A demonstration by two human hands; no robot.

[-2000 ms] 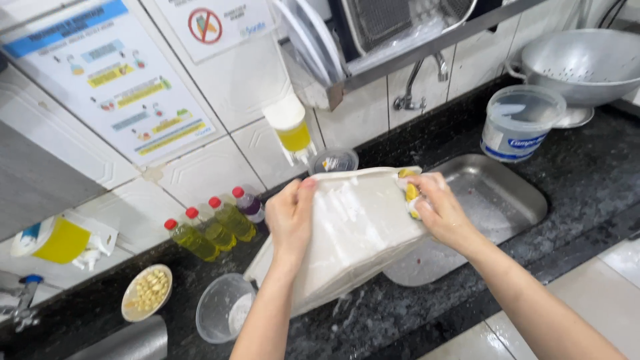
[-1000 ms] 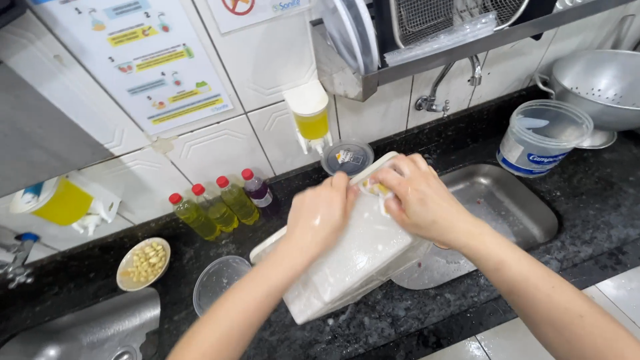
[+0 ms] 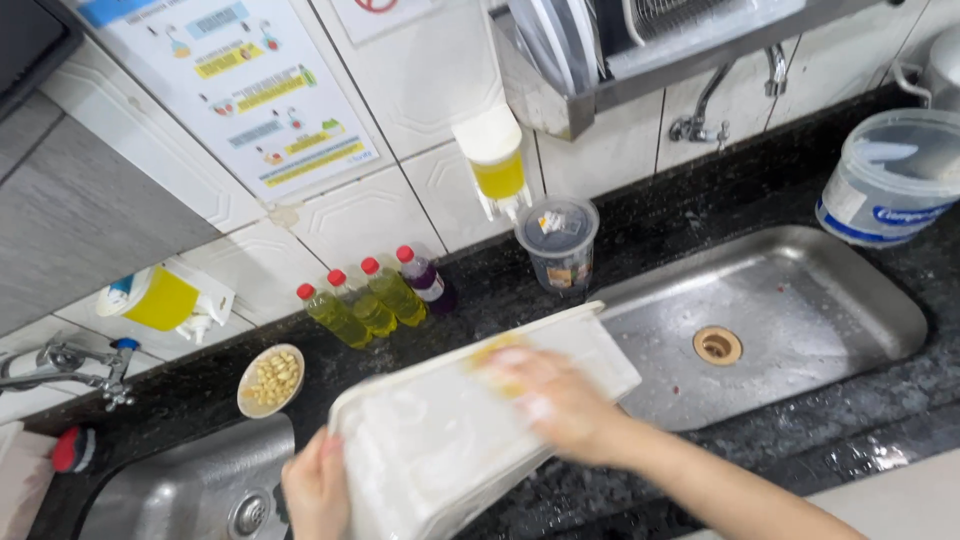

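A white rectangular plastic tub (image 3: 420, 442), wet and streaked with suds, lies tilted across the black granite counter, partly over the edge of the right steel sink (image 3: 795, 300). My left hand (image 3: 319, 484) grips its rim at the lower left. Against the tub's side, my right hand (image 3: 551, 397) holds a yellow sponge (image 3: 496, 364); both are blurred. Behind the tub stand several small red-capped bottles (image 3: 386, 292) and a lidded clear plastic container (image 3: 559, 244).
A bowl of peeled garlic cloves (image 3: 271, 381) sits beside the left sink (image 3: 195, 480). At the right stands a clear plastic bucket (image 3: 892, 180). Soap dispensers (image 3: 496, 169), a faucet (image 3: 701, 124) and a steel dish rack (image 3: 559, 112) are on the tiled wall.
My left hand has moved down to the tub's lower left, away from my right hand. The tub has turned, and the sponge is now on its broad side. The view has shifted nearer.
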